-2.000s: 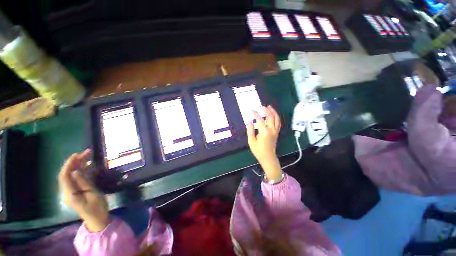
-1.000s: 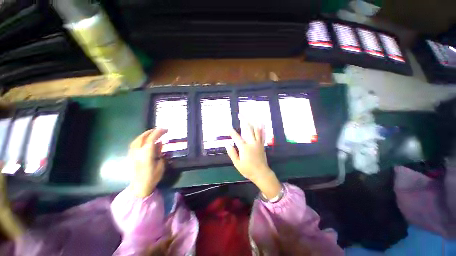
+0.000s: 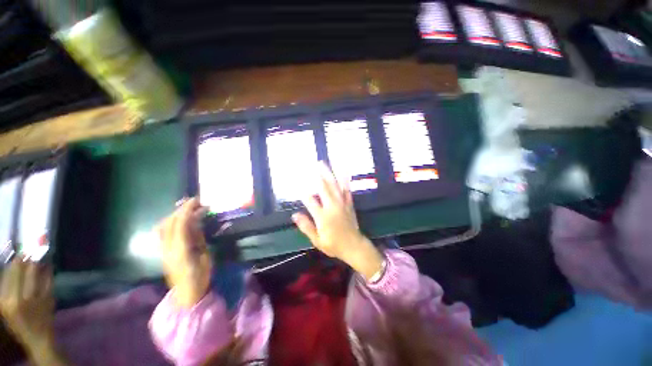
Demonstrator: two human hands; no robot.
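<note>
A black four-slot phone tray (image 3: 259, 168) lies on the green bench, holding phones with lit white screens. The leftmost phone (image 3: 226, 171) has a small red mark at its lower right. The second phone (image 3: 292, 161) is partly covered by my right hand (image 3: 331, 214), fingers spread and tips near its lower right edge. The third phone (image 3: 349, 146) and fourth phone (image 3: 410, 146) show text lines and orange-red bars. My left hand (image 3: 184, 246) is curled at the tray's lower left corner by the first phone's bottom edge; blur hides whether it holds a small piece.
A white power strip (image 3: 504, 154) stands right of the tray, with a white cable (image 3: 477, 214) along the front edge. Another phone tray (image 3: 493, 51) is at the back right. Left are a yellowish wrapped post (image 3: 118, 64), a neighbour's tray and another person's hand (image 3: 27, 297).
My right hand has moved from the fourth phone leftwards to the second. The first phone's bottom bar has given way to a small red mark. The fourth screen changed between the last two frames.
</note>
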